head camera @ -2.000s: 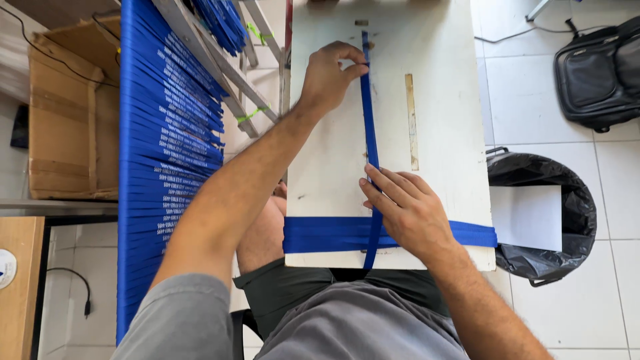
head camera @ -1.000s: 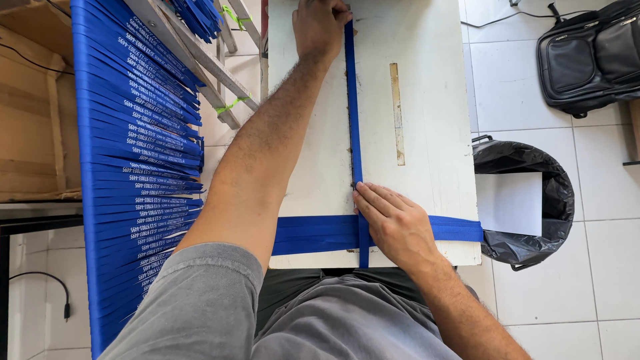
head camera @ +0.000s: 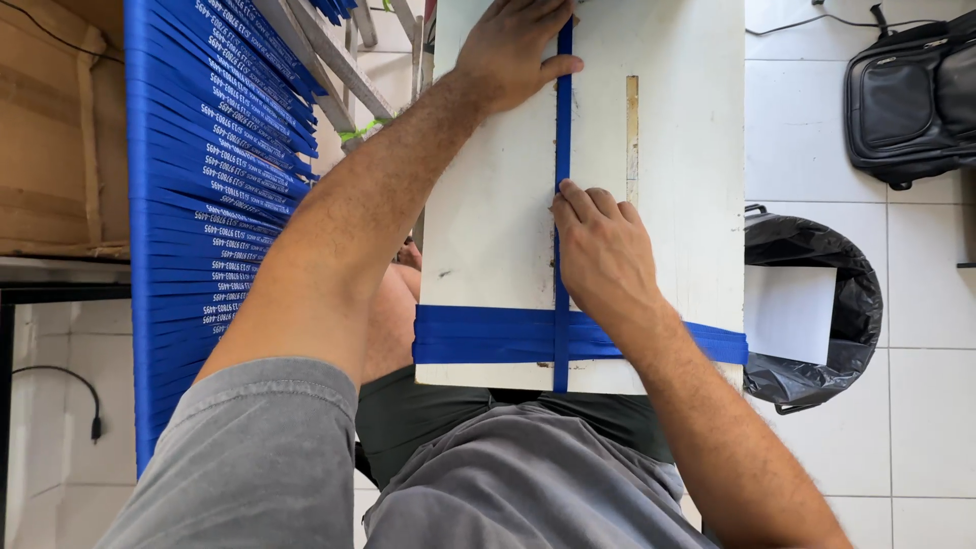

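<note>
A narrow blue ribbon (head camera: 563,137) runs lengthwise down a white board (head camera: 488,252) in front of me. My left hand (head camera: 526,53) lies near the board's far end, its thumb across the ribbon and its fingertips cut off by the frame's top. Lower down, my right hand (head camera: 602,244) rests with bent fingertips on the same ribbon; whether it pinches it I cannot tell. Near the close edge, wide blue bands (head camera: 488,334) wrap crosswise around the board, and the narrow ribbon lies over them, its end at the board's edge.
At left hang many blue printed ribbons (head camera: 175,229) beside a metal ladder-like frame (head camera: 343,61) and a cardboard box (head camera: 46,152). To the right stand a bin with a black liner (head camera: 854,305) holding a white sheet (head camera: 793,313), and a black backpack (head camera: 907,107).
Two seconds ago the ribbon was raised and slanting between my hands; now it lies straight along the board. My left hand has moved toward the far end, and my right hand has slid up the ribbon.
</note>
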